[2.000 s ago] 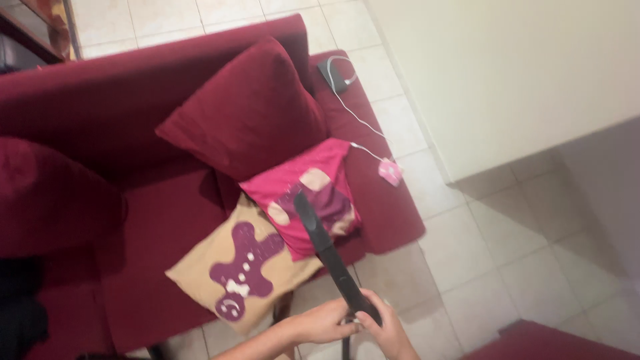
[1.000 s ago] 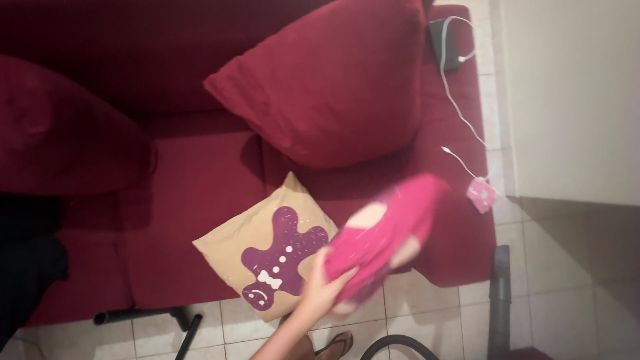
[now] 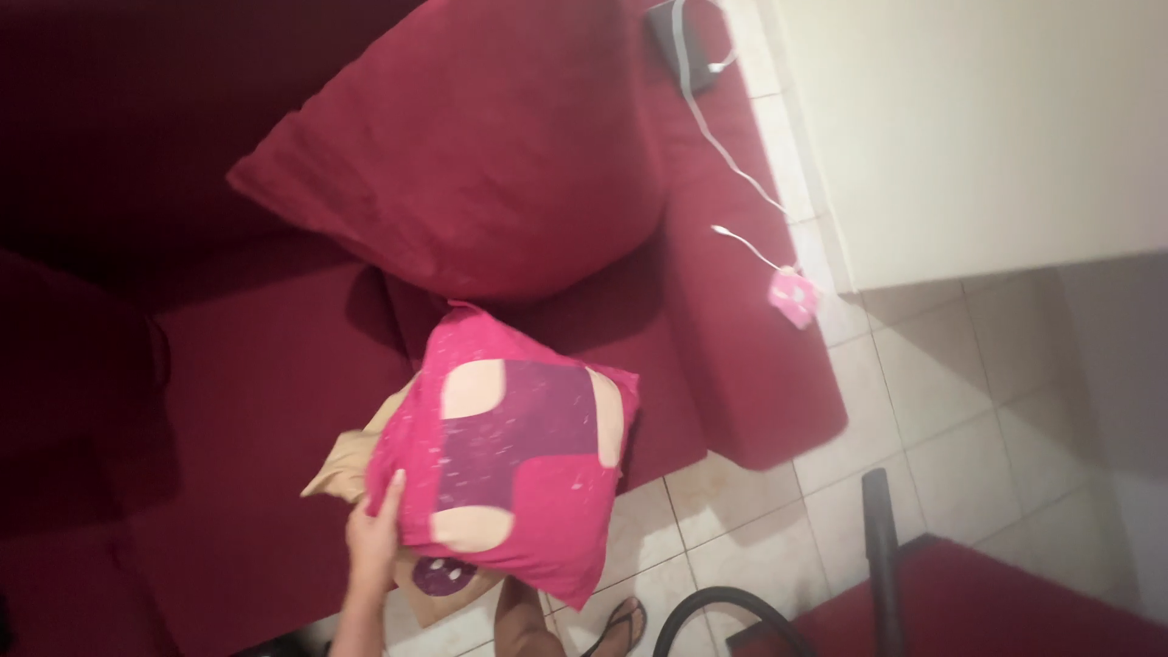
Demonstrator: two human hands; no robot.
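Observation:
My left hand (image 3: 374, 538) grips the left edge of a pink cushion (image 3: 566, 511) with purple and cream patches, thumb on top and the other fingers hidden beneath. This cushion lies over a beige cushion (image 3: 342, 465), whose left corner and purple figure's face show past the pink edges. Both are at the front of the dark red sofa (image 3: 246, 411). A large red cushion (image 3: 493, 155) leans behind them. My right hand is out of view.
A dark box (image 3: 680, 55) with a white cable and a small pink item (image 3: 794, 297) with a short cord rest on the sofa arm. A black vacuum tube (image 3: 881, 547) and curved hose (image 3: 721, 598) are at lower right, by a red upholstered surface (image 3: 1022, 602). A sandalled foot (image 3: 625, 625) stands on tiles.
Two seconds ago both hands held the black tube; it now stands at lower right. The pink cushion, lifted by a hand one second ago, now lies over the beige one.

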